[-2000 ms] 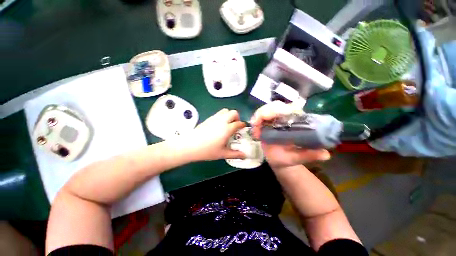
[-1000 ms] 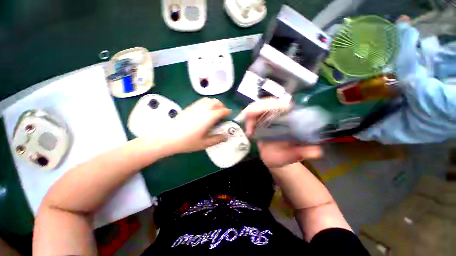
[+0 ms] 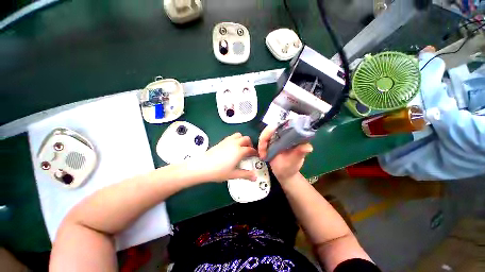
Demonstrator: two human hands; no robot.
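An off-white housing [image 3: 245, 190] lies near the front edge of the green worktop, with round recesses on its upper face. My left hand [image 3: 234, 158] grips its upper left part, fingers bent over it. My right hand [image 3: 284, 156] is closed around a grey electric screwdriver [image 3: 291, 137], tilted, with its cord end up to the right. The driver's tip is hidden by my hands at the housing's upper edge. To the left, a back cover [image 3: 173, 144] with dark round recesses lies partly behind my left forearm.
An open case with a blue component [image 3: 159, 111], several off-white covers, a white sheet [image 3: 114, 159] at left with a unit [image 3: 74, 159] on it. Screw feeder [image 3: 314, 79], green fan [image 3: 386, 79] and amber bottle [image 3: 396, 121] stand right, beside a person's light-blue sleeve [image 3: 441, 138].
The screwdriver has swung from nearly level to a steeper tilt, cord end raised. My left hand stays on the housing. The view has shifted, showing more of the far worktop.
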